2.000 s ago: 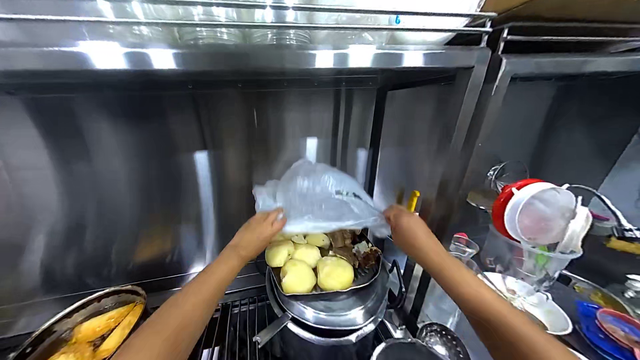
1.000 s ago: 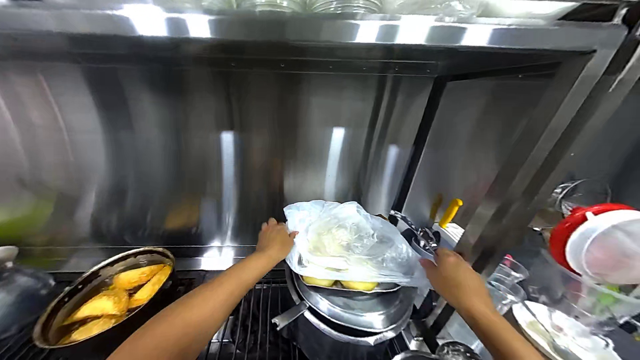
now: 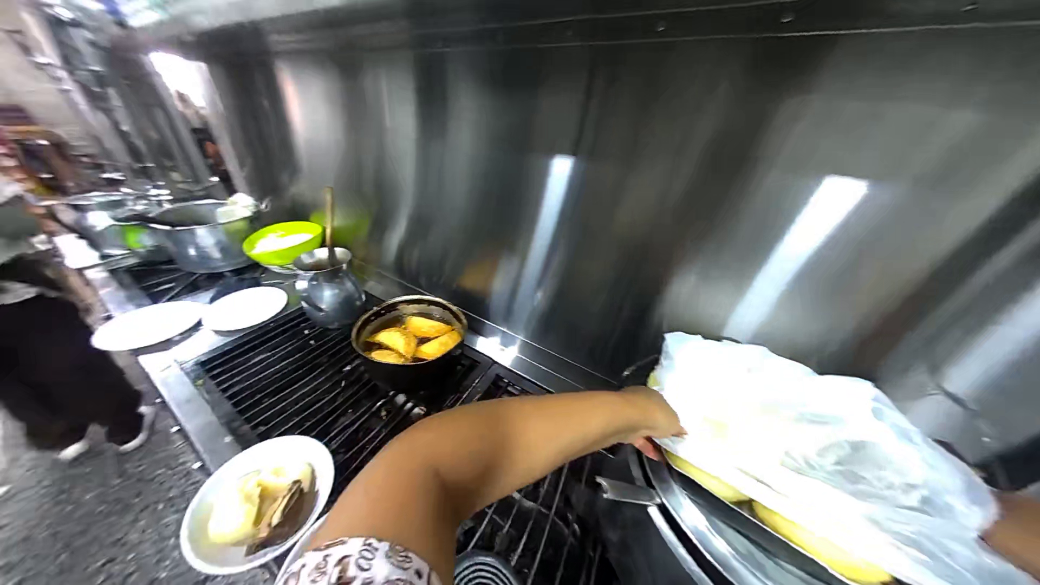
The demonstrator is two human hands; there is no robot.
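Note:
A translucent plastic bag (image 3: 812,439) lies over a dish of yellow, potato-like pieces (image 3: 812,536), which rests on a metal lid and pot (image 3: 699,528) on the stove. My left hand (image 3: 656,418) is at the bag's left edge, its fingers curled at the rim of the dish and partly hidden. At the right edge of the view, my right hand (image 3: 1011,528) is mostly hidden behind the bag's far side and cut off by the frame. Golden half-moon pastries (image 3: 414,337) sit in dark oil in a black pan (image 3: 406,370), left of my left arm.
A white bowl of food (image 3: 313,463) stands at the stove's front edge. White plates (image 3: 150,325), a metal jug with a wooden handle (image 3: 329,292), a lime-green bowl (image 3: 280,241) and a large metal pot (image 3: 203,236) are farther left. A person (image 3: 61,357) stands at the left.
The plastic bag, held up above the yellow pieces at first, has come down over them. The view has swung left, bringing in the white bowl, plates and a person.

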